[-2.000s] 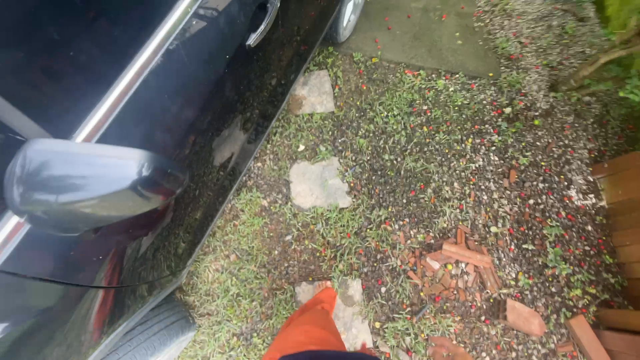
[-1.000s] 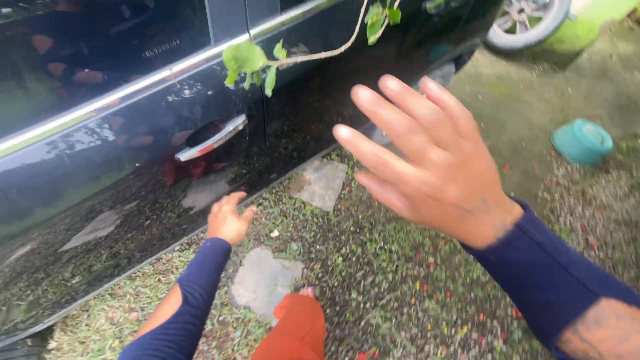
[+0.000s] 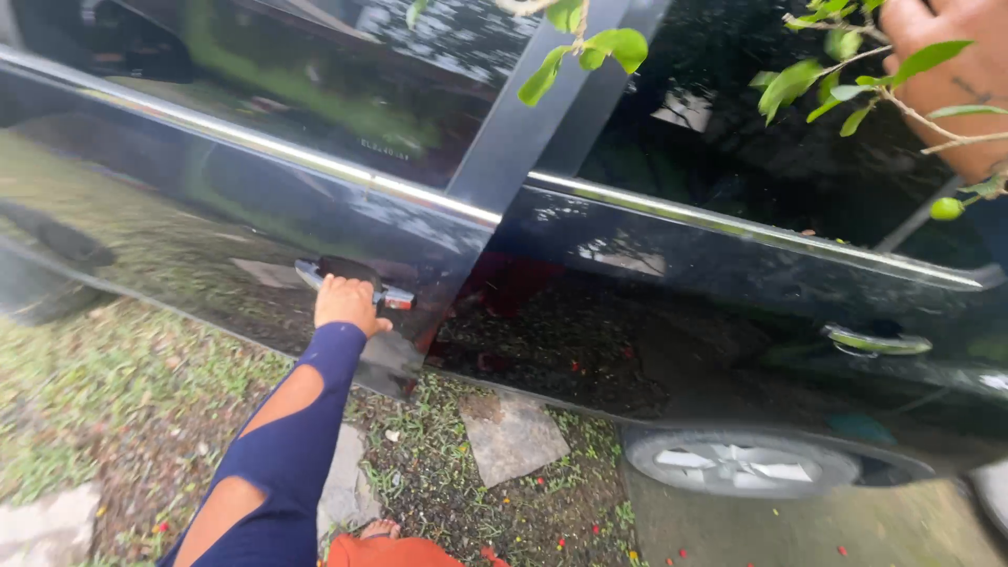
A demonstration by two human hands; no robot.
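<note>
My left hand [image 3: 348, 305], in a torn navy sleeve, is closed around the chrome door handle [image 3: 398, 298] of a dark car's front door [image 3: 197, 213]. That door stands slightly ajar, its rear edge out from the rear door [image 3: 630, 315]. At the upper right, my right hand [image 3: 945, 79] is raised behind a leafy branch [image 3: 906, 87] that bears a small green fruit [image 3: 946, 209]. Its fingers are partly cut off by the frame and covered by leaves, so whether it grips the branch cannot be told.
Another leafy twig [image 3: 614, 49] hangs at the top centre. The rear door has its own handle [image 3: 878, 342], above the rear wheel [image 3: 740, 466]. Stepping stones [image 3: 512, 437] lie in grass and gravel, beside a concrete slab [image 3: 709, 528]. My sandalled foot [image 3: 381, 529] is at the bottom.
My left hand has reached the front door handle and taken hold of it, and the door has come slightly open. My right hand has moved up and right, to the branch. The view has turned.
</note>
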